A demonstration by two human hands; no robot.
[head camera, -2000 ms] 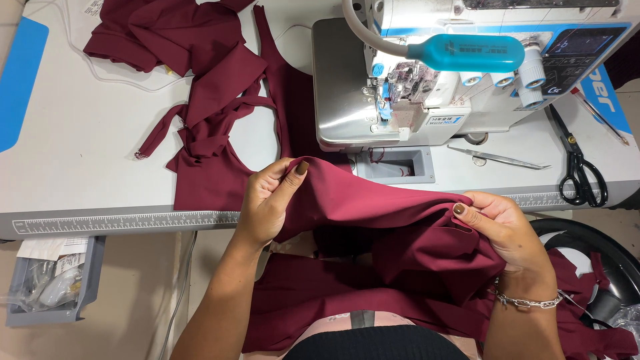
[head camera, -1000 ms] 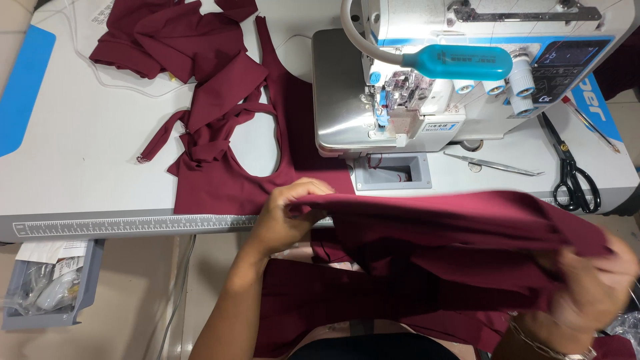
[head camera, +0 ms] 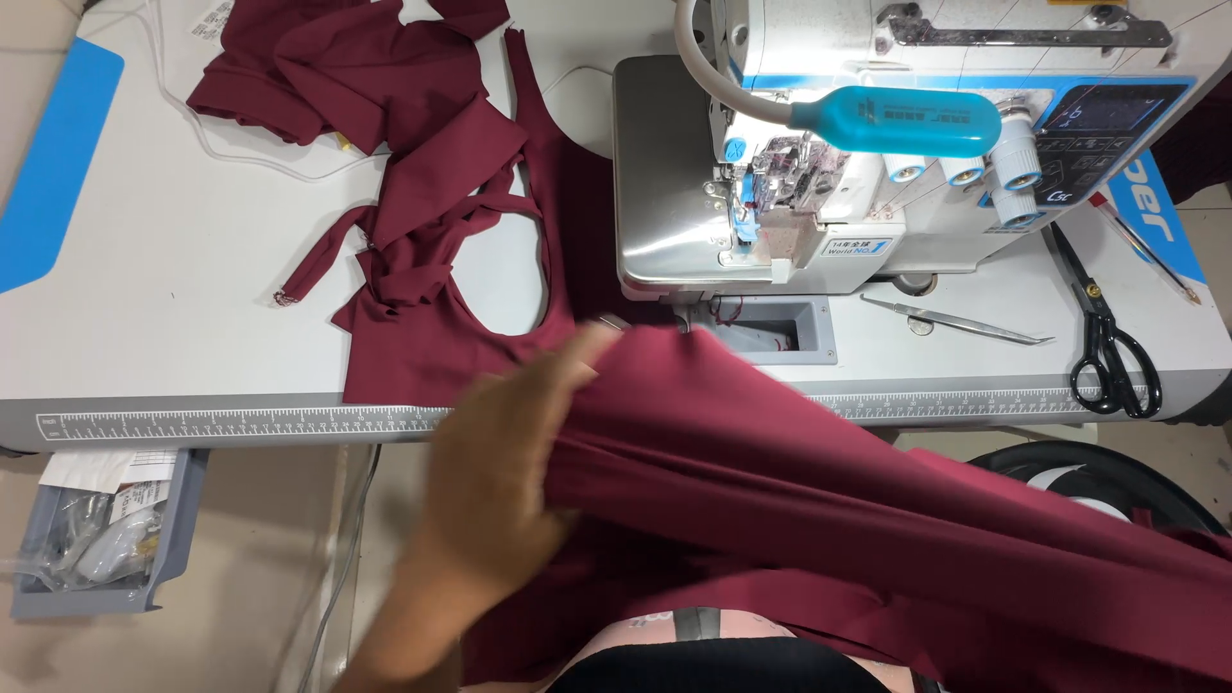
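My left hand (head camera: 500,462), blurred, grips the near end of a long piece of maroon fabric (head camera: 770,462) just in front of the table edge. The cloth stretches in folds to the lower right and out of the frame; my right hand is out of view. More maroon fabric lies across my lap. On the table behind my left hand, a maroon garment piece with a curved opening (head camera: 423,356) reaches to the metal plate of the overlock sewing machine (head camera: 818,212). Crumpled maroon cloth (head camera: 337,67) lies farther back.
Steel tweezers (head camera: 953,318), black-handled scissors (head camera: 1107,337) and a pen (head camera: 1145,245) lie right of the machine. A teal lamp (head camera: 905,120) hangs before it. A printed ruler (head camera: 231,423) runs along the table edge. A grey drawer (head camera: 173,577) with plastic bags juts out at lower left.
The held fabric has been drawn out toward the lower right. My right hand, in view before at the cloth's right part, has moved right and out of the frame. My left hand still holds the cloth.
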